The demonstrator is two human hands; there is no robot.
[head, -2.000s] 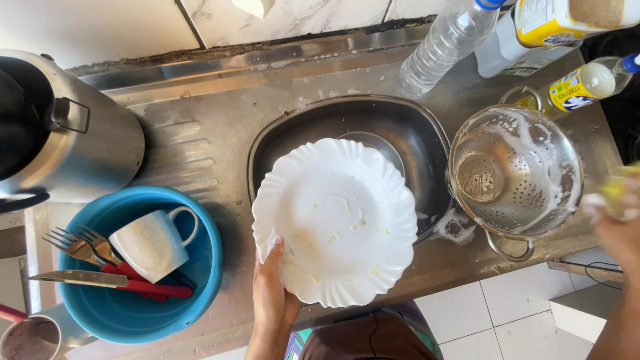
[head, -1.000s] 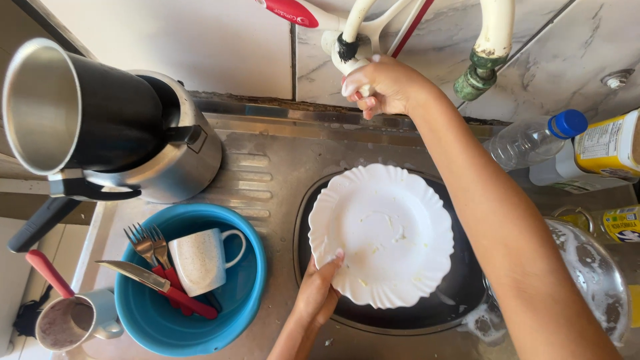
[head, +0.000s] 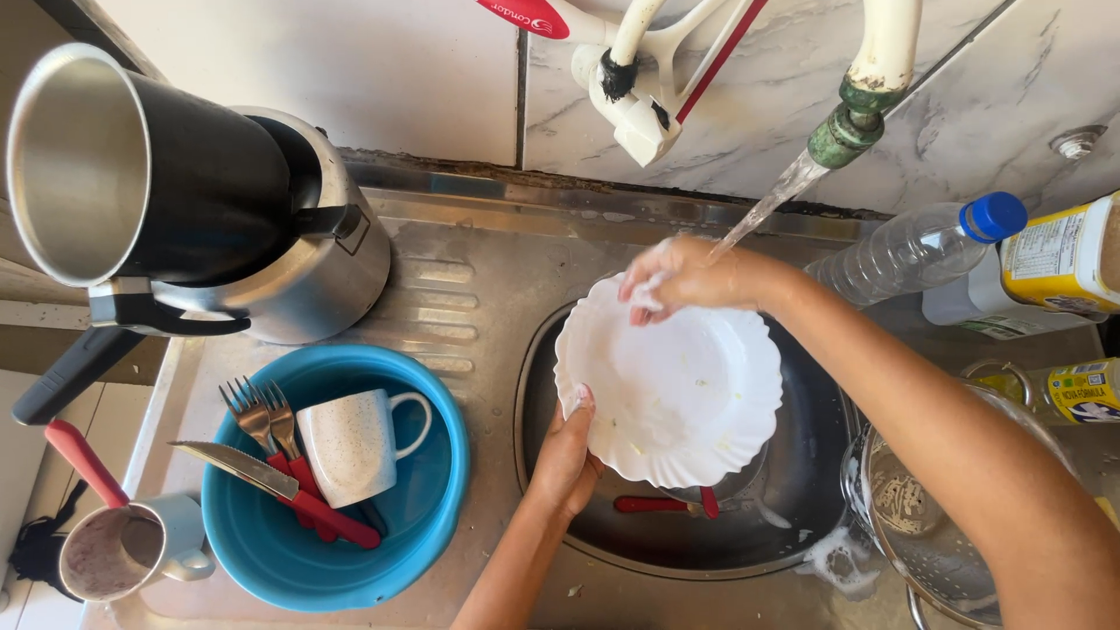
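Note:
A white plate with a scalloped rim (head: 674, 385) bears small food bits and is tilted over the steel sink basin (head: 787, 490). My left hand (head: 570, 451) grips its lower left edge, thumb on the upper face. Above the plate's top edge, my right hand (head: 678, 276) has suds on its fingers and holds nothing that I can see. Water runs from the green-ended faucet (head: 844, 136) onto that hand and wrist. Under the plate, red-handled cutlery (head: 652, 505) lies in the basin, partly hidden.
On the left stand a blue plastic bowl (head: 451, 490) with a white mug (head: 350, 446), forks and a knife, a stained mug (head: 114, 551), and a black pot (head: 210, 175) on a steel appliance. A soapy colander (head: 962, 525), plastic bottle (head: 910, 249) and detergent bottle (head: 1072, 391) are at right.
My right hand has come down from the white tap fitting to the stream over the plate. Water now runs from the faucet. My left hand keeps hold of the plate.

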